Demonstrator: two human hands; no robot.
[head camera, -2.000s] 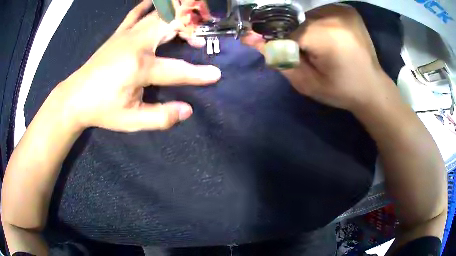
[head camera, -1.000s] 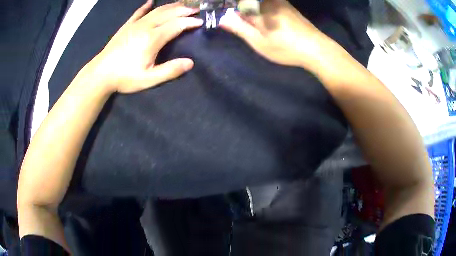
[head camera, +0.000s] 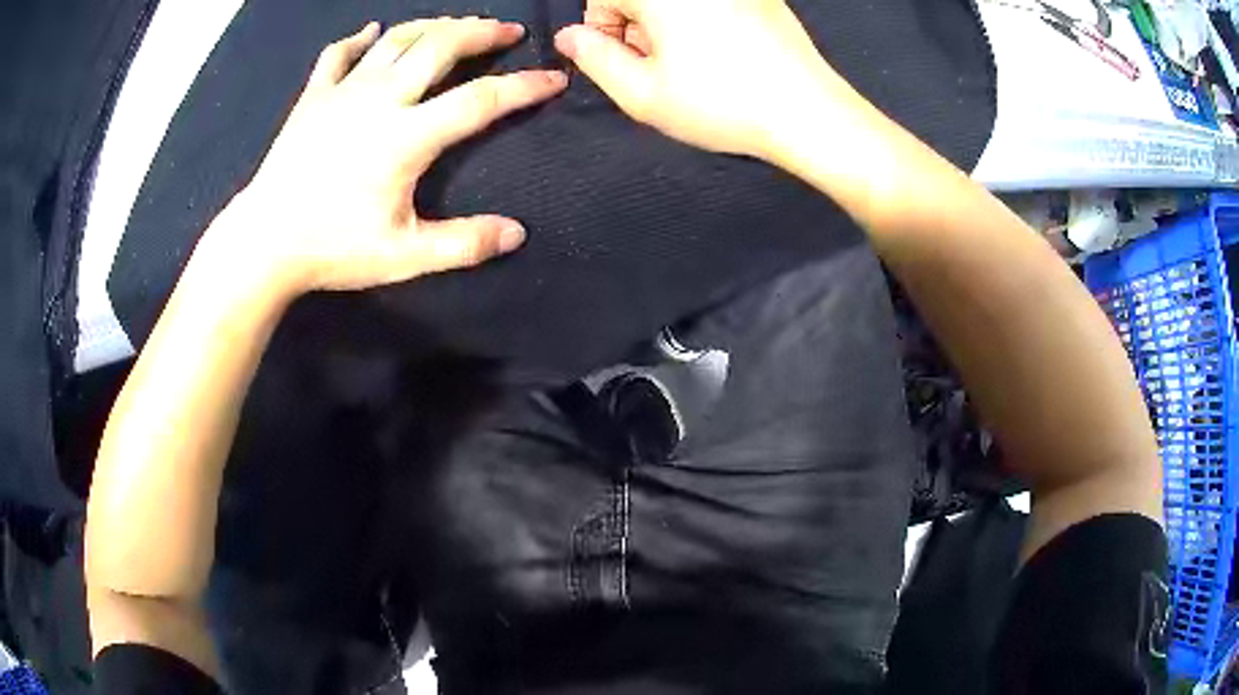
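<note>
The black ribbed-look garment panel (head camera: 639, 217) lies across the table and hangs over the front edge toward the lap. My left hand (head camera: 360, 197) rests flat on its left part, fingers spread and thumb apart. My right hand (head camera: 693, 68) is at the top centre with fingers curled and thumb near the index finger, pinching the panel beside a short line in the cloth. The top edge of the picture cuts off part of this hand. The presser foot and machine head are out of view.
Dark cloth (head camera: 41, 204) hangs at the far left beside a white table strip. Snips with red handles (head camera: 1107, 48) lie on the white table (head camera: 1046, 129) at the upper right. A blue plastic basket (head camera: 1182, 407) stands at the right. My dark-clothed lap is below.
The view has tilted down, so the machine parts have left the picture and more of the lap shows. My right hand has gone from flat beside the presser foot to curled fingers on the panel.
</note>
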